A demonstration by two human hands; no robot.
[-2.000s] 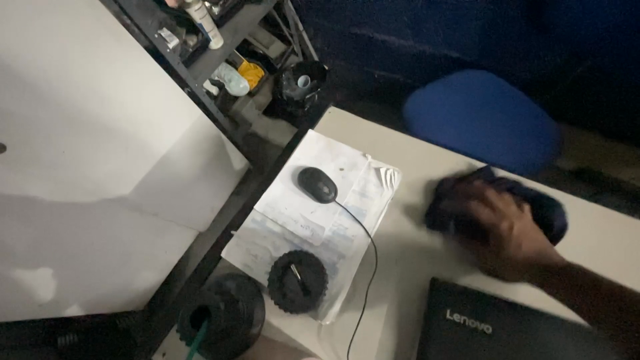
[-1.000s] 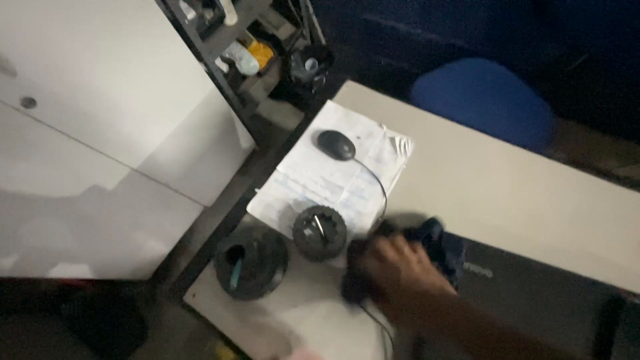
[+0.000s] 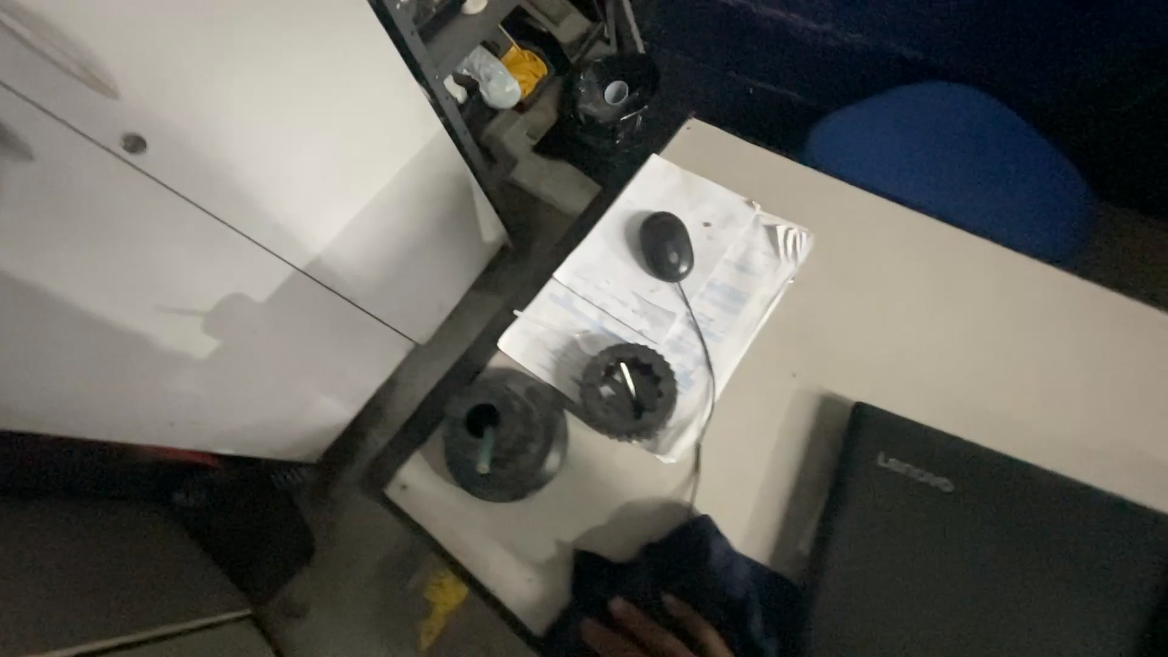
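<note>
My right hand is at the bottom edge, its fingers pressed on a dark blue cloth that lies bunched on the desk. Right beside the cloth is a closed black Lenovo laptop. A black computer mouse rests on a stack of papers, its cable running down toward the cloth. On the papers' lower part stands a ridged black holder with a light stick-like item in it. To its left is a round dark container with a green stick. My left hand is out of view.
A white cabinet fills the left side. Beyond the desk's far corner are a dark metal shelf and a black bin or bag. A blue chair stands behind the desk's far edge. Something yellow lies below the near edge.
My right hand and the cloth have moved from the desk's far side, beyond the laptop, across to its near side, below the holders. The view has shifted.
</note>
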